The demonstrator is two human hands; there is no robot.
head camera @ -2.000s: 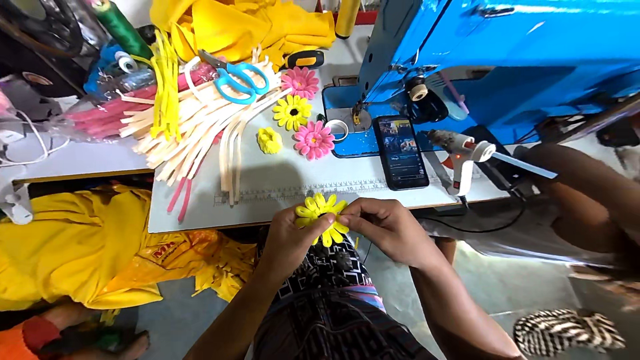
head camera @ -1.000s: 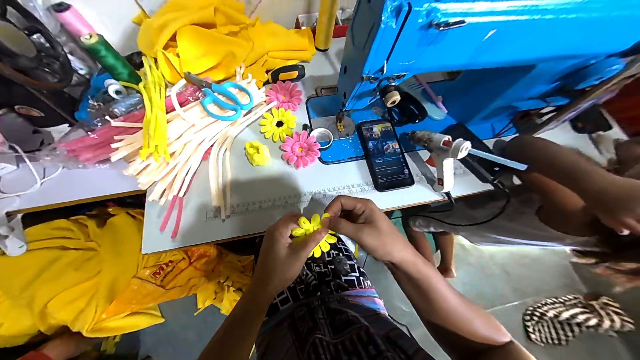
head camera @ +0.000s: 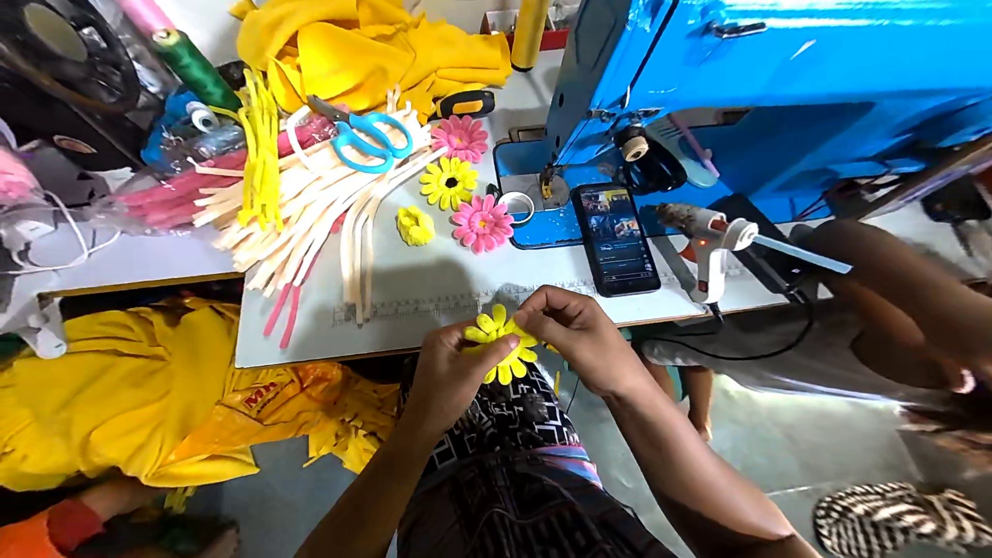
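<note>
A yellow fuzzy-stem flower (head camera: 505,364) is between my hands, just off the table's front edge. My left hand (head camera: 457,372) grips it from the left, thumb across its middle. The fingertips of my right hand (head camera: 577,333) pinch a petal at its upper right. On the table beyond are two pink flowers (head camera: 482,224), a yellow flower with a dark centre (head camera: 449,183) and a small yellow bloom (head camera: 415,225). Blue-handled scissors (head camera: 372,142) rest on a bundle of cream fuzzy stems (head camera: 310,201), with yellow stems (head camera: 261,155) beside them.
A blue sewing machine (head camera: 744,54) stands at the back right. Before it are a white tape roll (head camera: 517,208), a phone (head camera: 614,240) and a hot glue gun (head camera: 711,248) with its stick. Yellow fabric (head camera: 116,387) hangs at left. Another person's arm (head camera: 907,287) is at right.
My hands stay on the yellow flower, with small shifts of the fingers around its petals. The person at right has moved an arm.
</note>
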